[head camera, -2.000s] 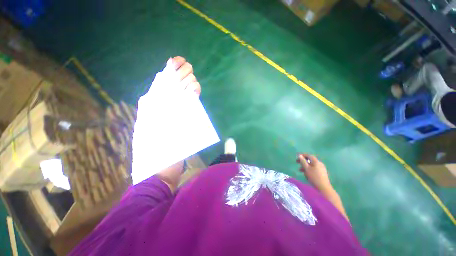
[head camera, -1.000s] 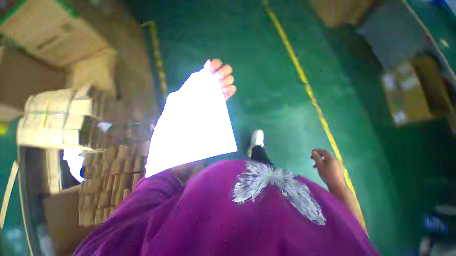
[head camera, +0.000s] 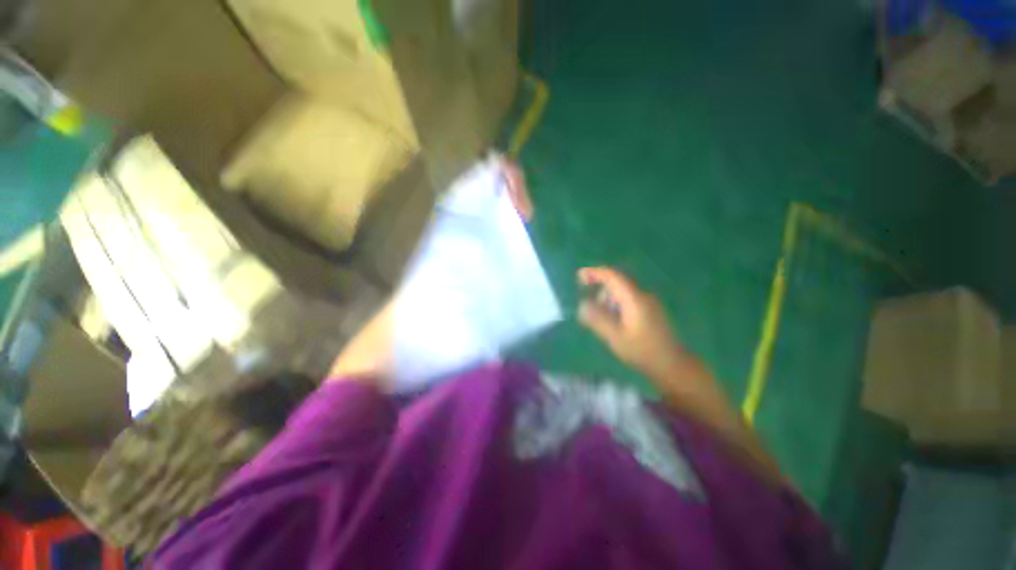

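A white paper sheet (head camera: 474,284) hangs in front of me, slightly left of the middle. My left hand (head camera: 516,189) grips its upper edge; only the fingertips show past the sheet, and the sheet hides the palm. My right hand (head camera: 624,317) is to the right of the sheet, apart from it, with fingers loosely bent. A small dark spot shows at its fingertips, too blurred to tell what it is.
Strapped bundles of strips (head camera: 167,262) and a block of partitions (head camera: 178,457) are at the left. Large cartons (head camera: 323,167) stand at the upper left. A carton (head camera: 936,362) is at the right. A red stool (head camera: 56,543) is at the lower left. A yellow line (head camera: 769,323) crosses the green floor.
My view has turned, bringing the cartons at the left nearer the middle. The sheet looks less glaring and narrower. My right hand has come up and closer to the sheet.
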